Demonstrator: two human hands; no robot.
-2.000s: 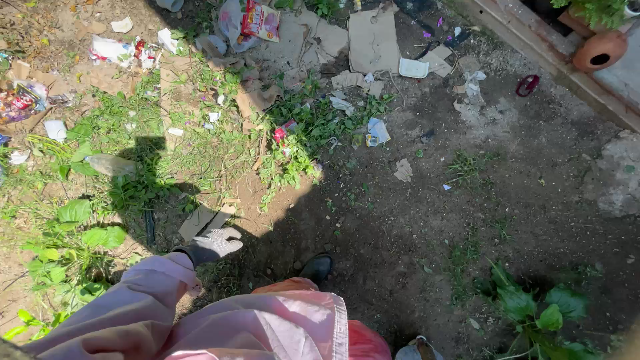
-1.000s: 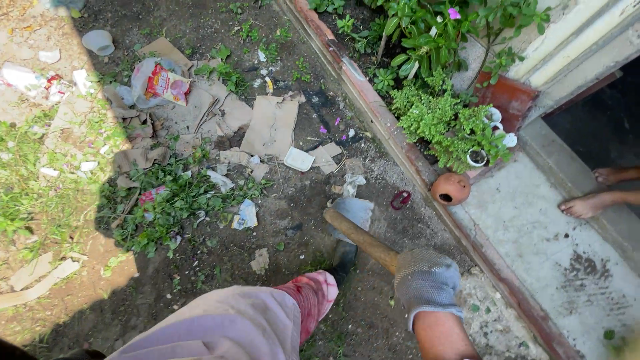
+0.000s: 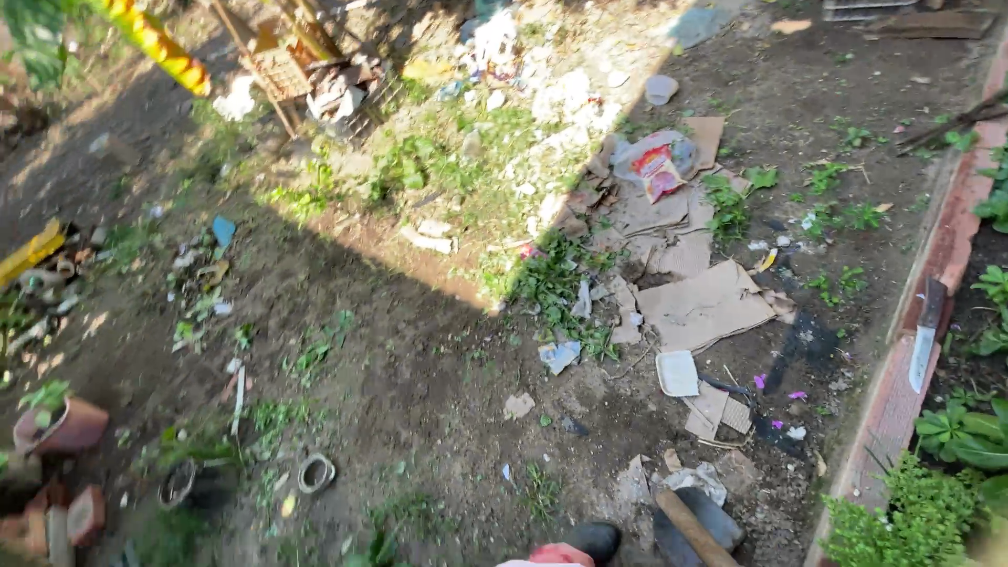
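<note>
Neither of my hands shows in the head view. At the bottom edge, right of centre, a wooden handle rises over a grey metal blade that rests on the soil; the handle's lower end runs out of the frame, so what holds it is hidden. My dark shoe stands just left of the blade, below a reddish trouser leg. Flattened cardboard, a white foam tray and a plastic bag with a red packet lie on the ground farther up.
A knife lies on the reddish border kerb at the right, beside plants. At the left are a tipped clay pot, bricks and a yellow object. A pile of litter with sticks stands at the upper left.
The view has swung left and up over the yard. My gloved hand, seen on the wooden handle one second ago, has left the view. The blade's end of the tool still shows near my shoe.
</note>
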